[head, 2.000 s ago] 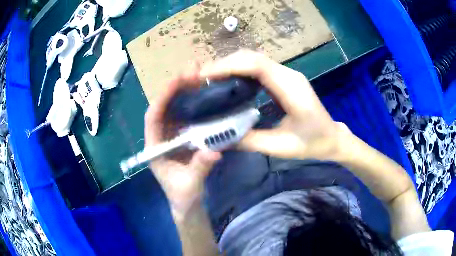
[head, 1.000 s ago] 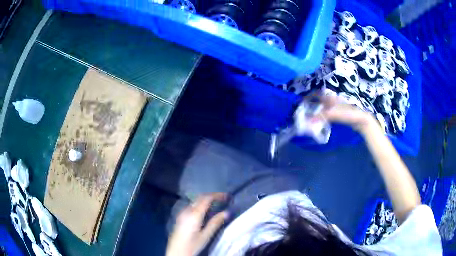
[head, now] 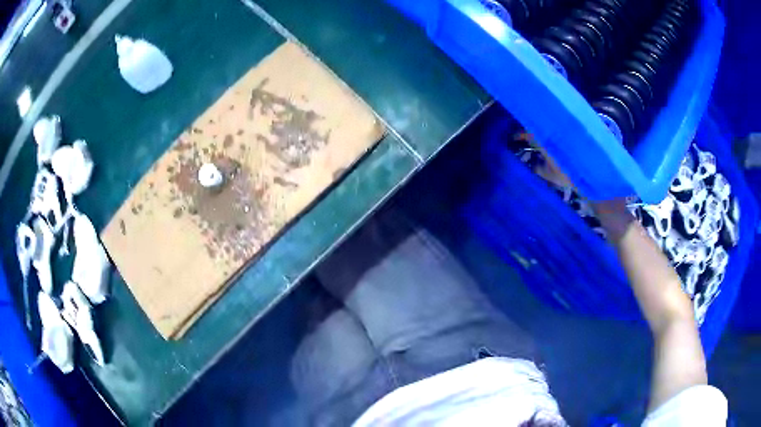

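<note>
My right hand (head: pixel 551 165) reaches into the lower right blue bin (head: pixel 534 271), under the edge of the blue wheel crate (head: pixel 534 83). The crate hides much of the hand, so I cannot tell whether it holds anything. Its bare forearm (head: pixel 663 288) crosses the bin, which is heaped with white-and-black units (head: pixel 697 213). Rows of black wheels (head: pixel 642 71) stand in the crate. My left hand is not in view.
The green table (head: pixel 221 46) bears a stained cardboard pad (head: pixel 154 275) with a small white cup (head: pixel 209 174). A translucent bottle (head: pixel 143 65) lies behind it. Loose white brackets (head: pixel 88 258) cluster at the table's left, beside a blue bin edge (head: pixel 21 363).
The view has turned rightward, then partly back. My right hand has carried a white unit to the bin and moved under the crate. My left hand, empty one second ago, has left the view.
</note>
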